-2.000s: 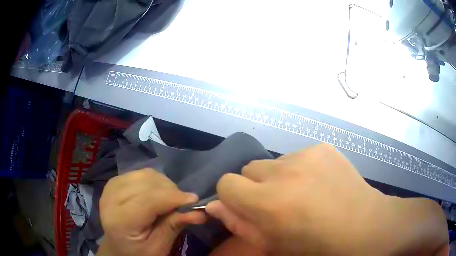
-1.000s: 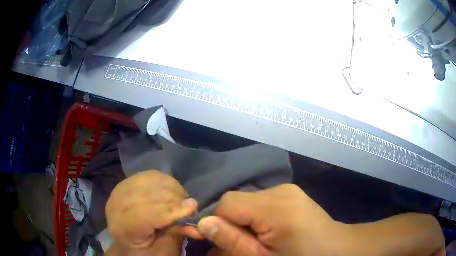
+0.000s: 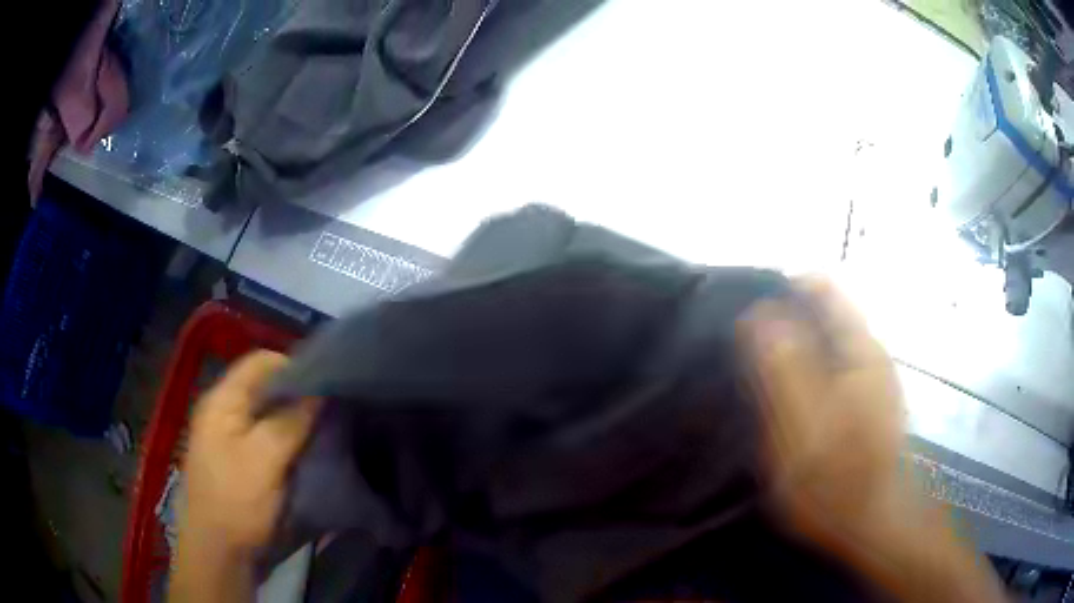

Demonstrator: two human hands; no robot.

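A dark grey garment piece (image 3: pixel 554 353) is spread between my hands, over the table's front edge and the space below it. It is blurred by motion. My left hand (image 3: pixel 242 454) grips its left end, with the fingers bent over the cloth. My right hand (image 3: pixel 824 424) is on its right end and is blurred; the cloth's edge lies at its fingers. Parts of the fingers are hidden behind or against the cloth. No awl can be made out in either hand.
A dark grey pile (image 3: pixel 353 94) and a clear-blue plastic bag (image 3: pixel 189 71) lie at the table's left. A red basket (image 3: pixel 159 436) is below the edge, a blue crate (image 3: pixel 71 318) further left. A sewing machine (image 3: pixel 1007 153) stands at right.
My hands have moved far apart and up from the pinched seam, and the grey piece is now stretched between them, covering much of the ruler scale. The view has shifted left.
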